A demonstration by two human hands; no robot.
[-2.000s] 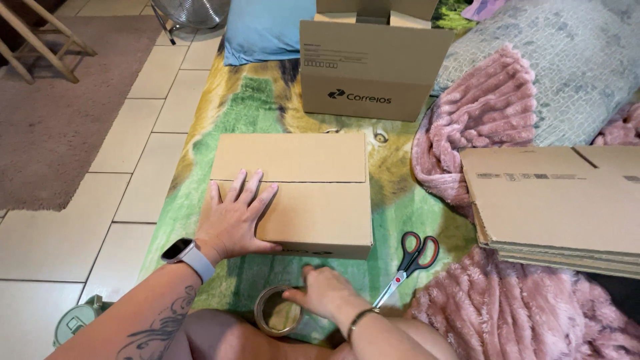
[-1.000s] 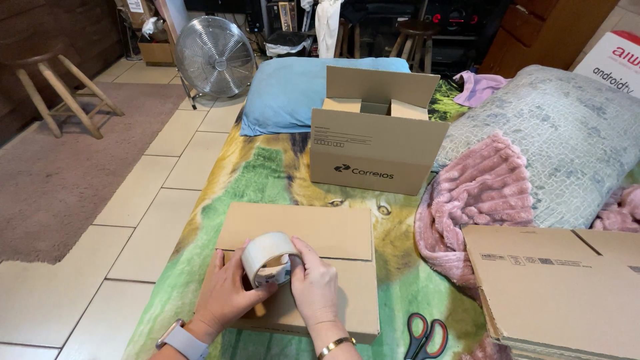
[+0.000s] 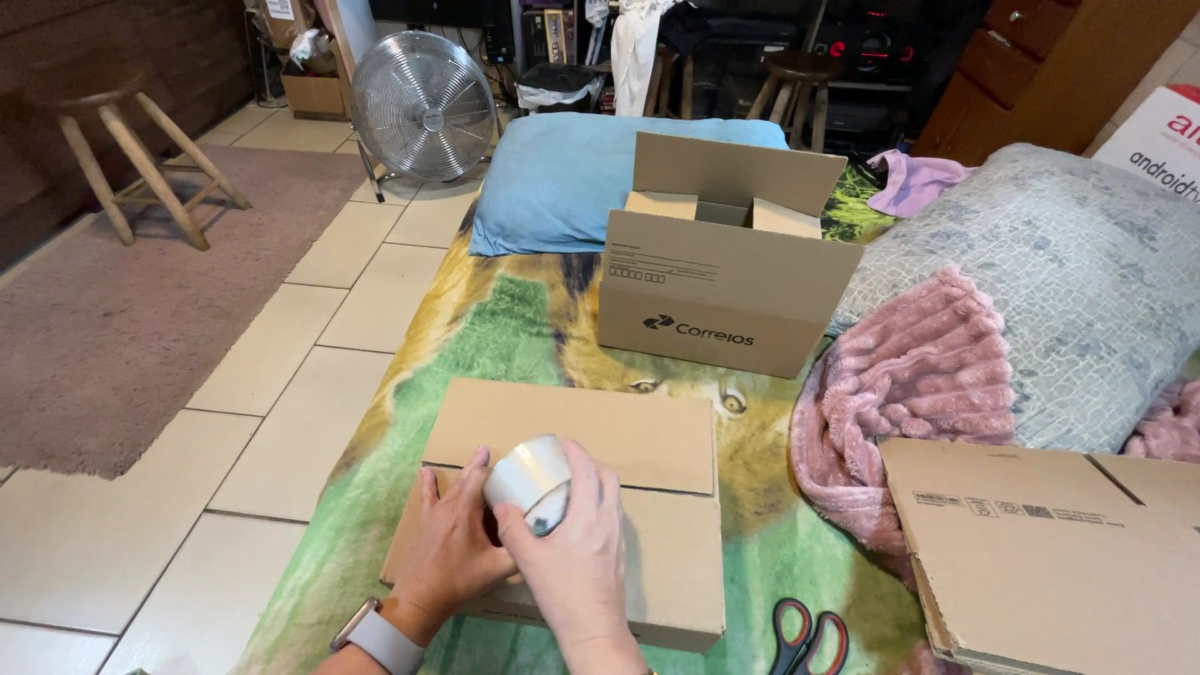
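Observation:
A roll of clear packing tape (image 3: 530,478) is gripped in my right hand (image 3: 577,553), above a closed cardboard box (image 3: 656,534). My left hand (image 3: 455,544), with a watch at the wrist, is beside the roll, its fingers spread; whether it also grips the roll is unclear. The box's two top flaps meet at a seam with no tape seen on it. Scissors (image 3: 808,637) with black and red handles lie to the right of the box, their blades out of view.
An open cardboard box (image 3: 722,300) stands behind, before a blue pillow (image 3: 562,178). Flattened cardboard boxes (image 3: 1050,562) are stacked at right, near a pink blanket (image 3: 900,394) and a patterned pillow (image 3: 1031,281). A metal fan (image 3: 424,108) and a wooden stool (image 3: 141,159) stand on the floor.
Two seconds ago the tape roll lay in front of the box by my right hand, and my left hand was flat on the box. The roll is now lifted over the box. The view has tilted up.

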